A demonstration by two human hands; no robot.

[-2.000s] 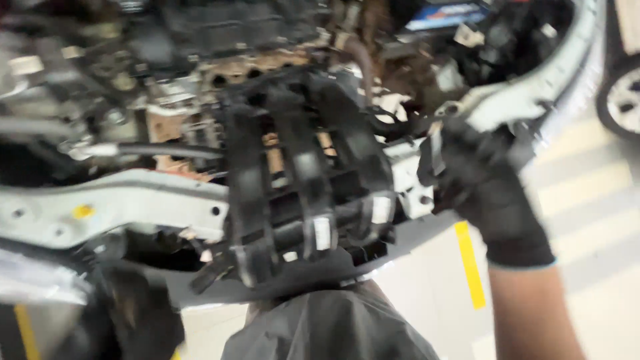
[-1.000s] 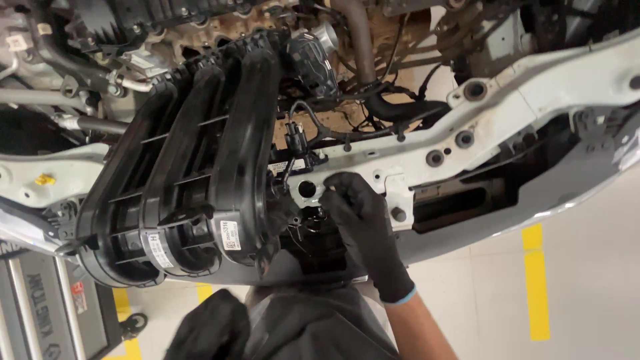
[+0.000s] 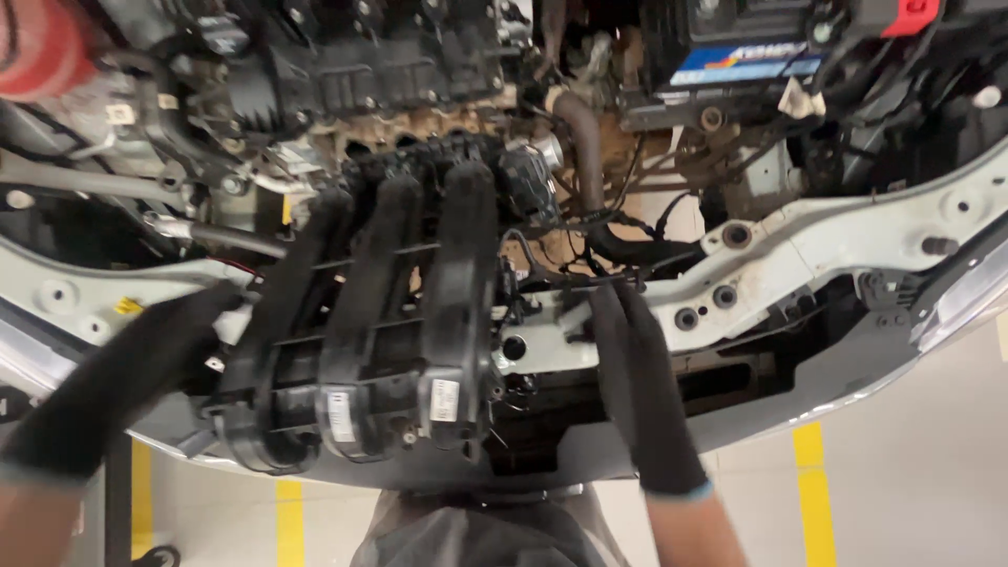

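A black plastic intake manifold with several curved runners lies across the pale front crossmember of a car, its upper end close to the cylinder head ports. A throttle body sits at its upper right. My left hand, in a black glove, is at the manifold's left side; its fingertips are blurred, and whether they touch it is unclear. Right of the manifold, my right hand, also gloved, is over the crossmember with its fingers close together. A small blurred grey object shows by its fingertips; whether it is held cannot be told.
The engine's black cover lies above the manifold, with a battery at upper right. A thick hose and loose wiring run between them. The grey bumper curves along the front, above a floor with yellow lines.
My left hand has come up to the manifold's left side from the bottom of the picture. My right hand stays over the crossmember, right of the manifold. The view has shifted.
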